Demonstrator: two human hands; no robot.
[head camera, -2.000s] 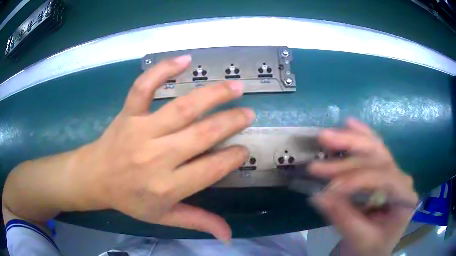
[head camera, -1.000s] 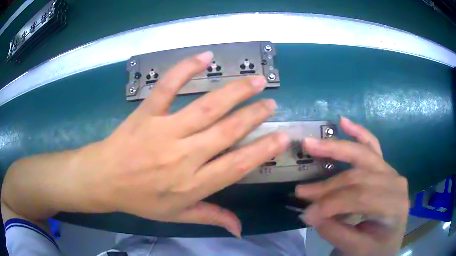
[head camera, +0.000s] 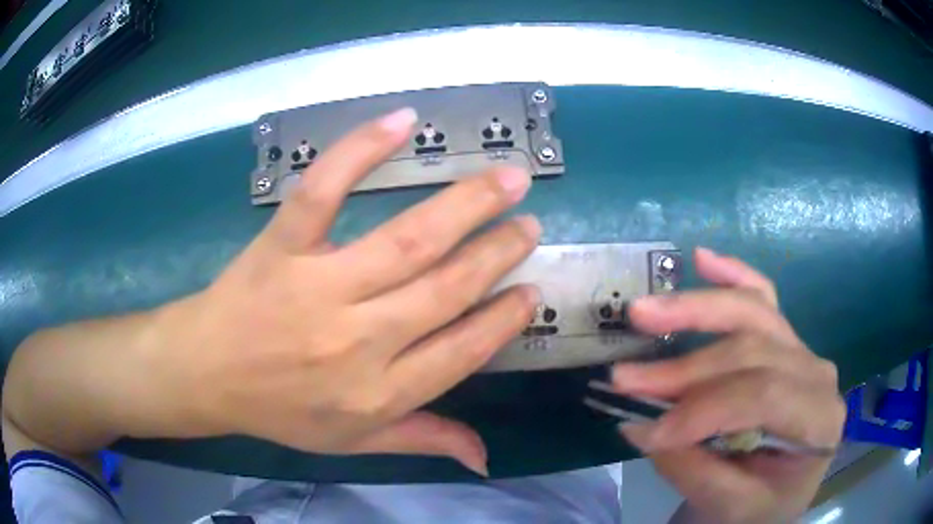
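Observation:
A silver-grey fixture plate lies nearest me, its left part hidden under my left hand. A second four-cavity plate lies beyond it. My left hand is spread flat, fingers apart, over the near plate, with two fingertips over the far plate; it grips nothing. My right hand holds tweezers with a yellowish band; their two prongs are apart and point left, in front of the near plate's front edge. A fingertip of my right hand is at the near plate's rightmost visible cavity.
A stack of fixture plates stands at the far left. A white strip crosses the dark green surface beyond the plates. Blue plastic items show below the surface at the right. Dark objects are cut off at the upper right corner.
Both plates have shifted left since two seconds ago. My right hand has drawn slightly back from the near plate, and its tweezers now show clearly. My left hand stays spread over the plates.

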